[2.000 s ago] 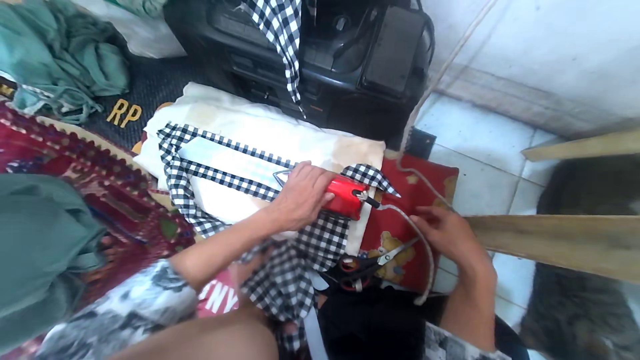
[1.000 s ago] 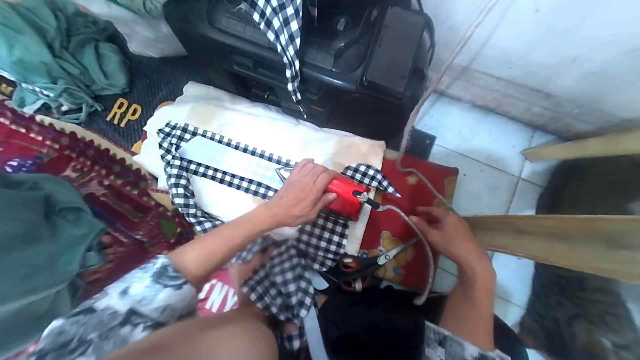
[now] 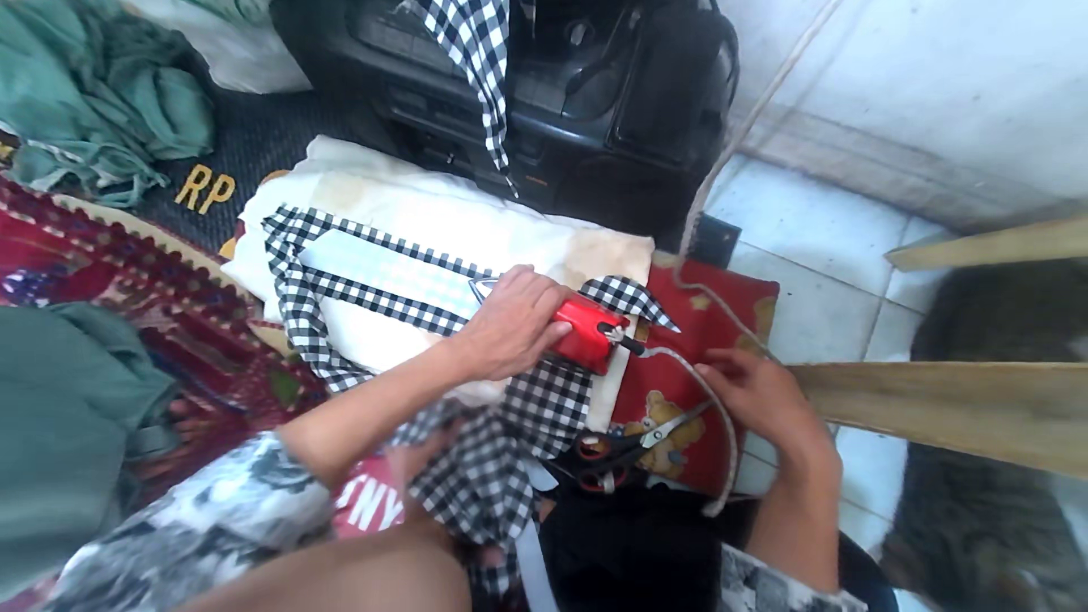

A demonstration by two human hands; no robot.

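Note:
My left hand (image 3: 514,323) is closed on the handle of a red electric clothes iron (image 3: 586,333), its pointed metal tip facing left. Under and beside the iron lies a black-and-white checked cloth strip (image 3: 382,303) with a pale, whitish strip (image 3: 382,263) along its middle, on a stained cream pad (image 3: 374,191). More checked cloth (image 3: 484,476) hangs bunched below. My right hand (image 3: 748,391), fingers slightly curled, is beside the iron's cloth-covered cord (image 3: 710,391); whether it touches the cord is unclear. Scissors (image 3: 637,442) with dark handles lie partly open near it.
A black appliance (image 3: 544,93) stands behind the pad, checked cloth draped over it. A red cushion (image 3: 680,297) with bear prints lies under the pad's right end. Wooden bars (image 3: 943,408) are at right over white tiles. Green cloths (image 3: 76,408) and a patterned red rug (image 3: 102,255) are at left.

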